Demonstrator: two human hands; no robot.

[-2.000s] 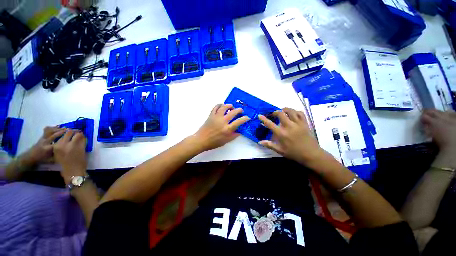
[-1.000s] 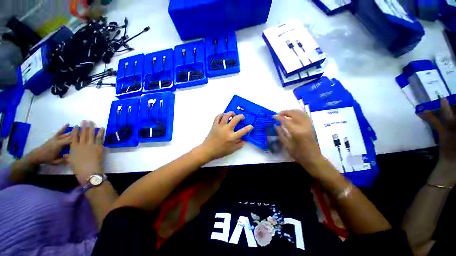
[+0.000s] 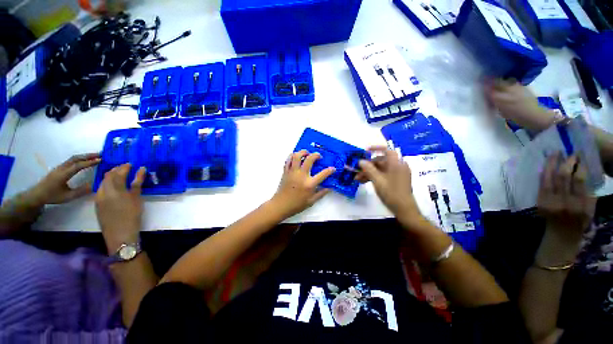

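Note:
A blue inner tray [image 3: 345, 142] lies tilted on the white table in front of me. A black coiled cable [image 3: 351, 168] sits in its right recess. My left hand [image 3: 301, 183] holds the tray's left side, thumb and fingers over its edge. My right hand [image 3: 390, 178] is at the tray's right end, fingertips pinched together on the black coil. The fingers hide part of the coil.
Filled trays [image 3: 247, 84] stand in two rows to the left. A person's hands [image 3: 121, 195] touch the nearer row. Black cables [image 3: 101, 60] lie heaped far left. Closed boxes [image 3: 384, 74], fanned flat boxes [image 3: 443, 176] and another person's hands [image 3: 561, 185] are right. A blue block [image 3: 289, 23] is behind.
My right fingers have moved onto the coil. The person at left has put another tray beside the nearer row. The person at right has lifted a white box and reaches across the table.

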